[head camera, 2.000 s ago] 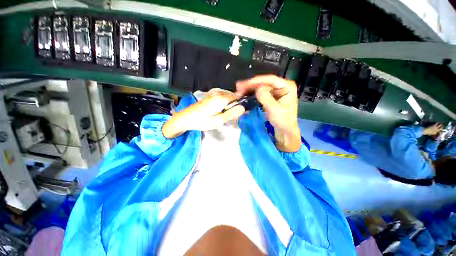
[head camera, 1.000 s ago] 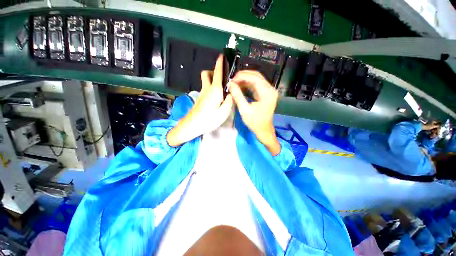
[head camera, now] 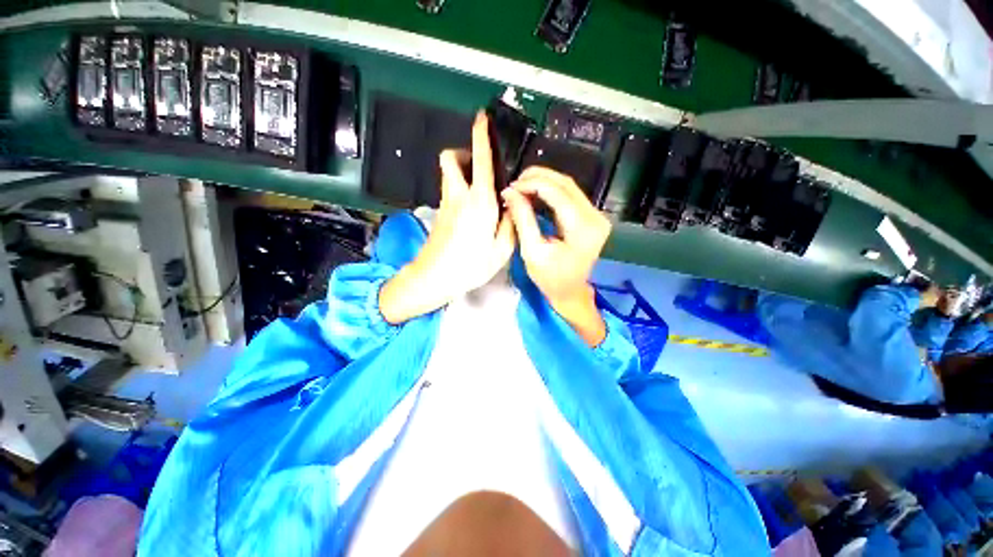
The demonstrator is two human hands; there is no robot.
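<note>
My left hand (head camera: pixel 463 234) holds a dark phone (head camera: pixel 509 136) on edge, with its index finger stretched along the phone's left side. The phone points away from me above the front edge of the bench. My right hand (head camera: pixel 561 229) is at the phone's near right side. Its thumb and index fingertips are pinched together close to the phone's lower end. Whether anything small is between those fingertips is too small to tell. Which face of the phone is open cannot be made out.
A black phone tray (head camera: pixel 310 114) holds several open phones on the left. Flat black slabs (head camera: pixel 403 147) lie behind my hands. A row of black housings (head camera: pixel 730 190) stands to the right. Single phones lie on the green conveyor (head camera: pixel 610 54). Another person's blue sleeve (head camera: pixel 887 326) is at far right.
Since two seconds ago, the phone has swung from lying across my hands to pointing away from me. In the last second my hands have barely moved; the phone is tilted slightly differently.
</note>
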